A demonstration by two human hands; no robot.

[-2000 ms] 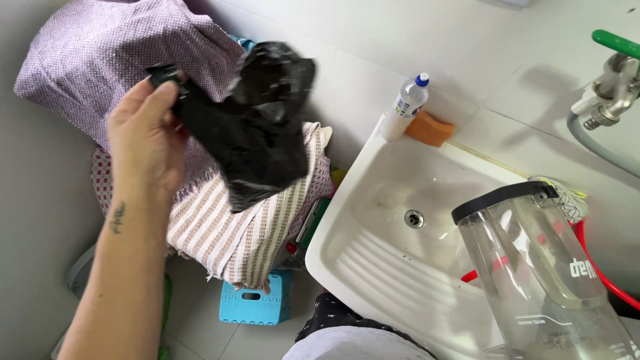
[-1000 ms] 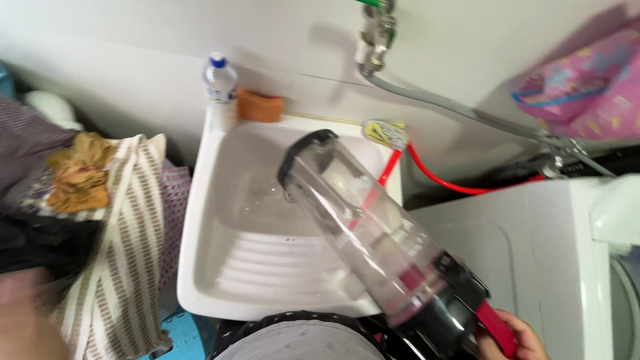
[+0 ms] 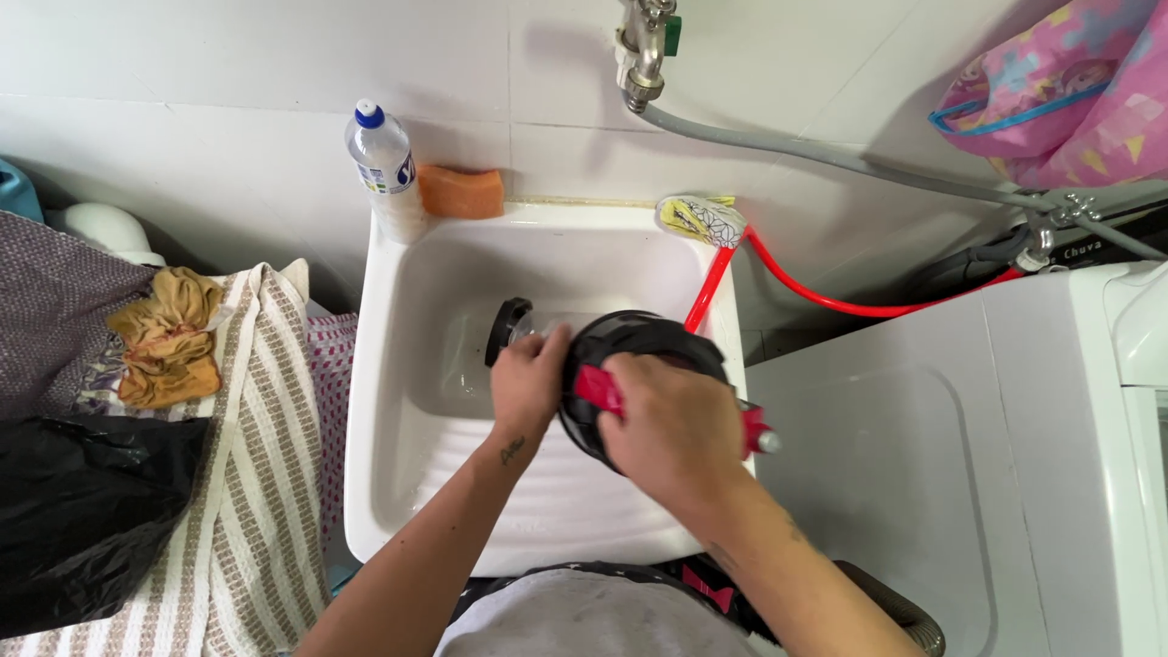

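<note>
A vacuum cleaner dust canister [image 3: 639,333], with a black top and red parts, is tilted over the white laundry sink [image 3: 365,474]. My right hand [image 3: 671,420] is closed on its black and red top part. Against the canister's side lies my left hand [image 3: 529,374], fingers around the clear body, which is mostly hidden by my hands and the top. The black rim [image 3: 507,330] of the canister's far end shows inside the basin. Behind the sink's back left corner stands a plastic bottle [image 3: 388,178] with a blue cap, beside an orange sponge [image 3: 461,192].
Striped cloth [image 3: 265,456], a tan rag [image 3: 169,338] and a black plastic bag [image 3: 91,511] lie to the left. A red hose [image 3: 821,301] runs from a patterned cloth [image 3: 701,221] toward the white washing machine [image 3: 876,456]. Above the sink is a metal tap [image 3: 646,55].
The black bag, held up by my left hand two seconds ago, now lies on the striped cloth. My left hand has moved to the canister, which has swung over the basin. The view has shifted right.
</note>
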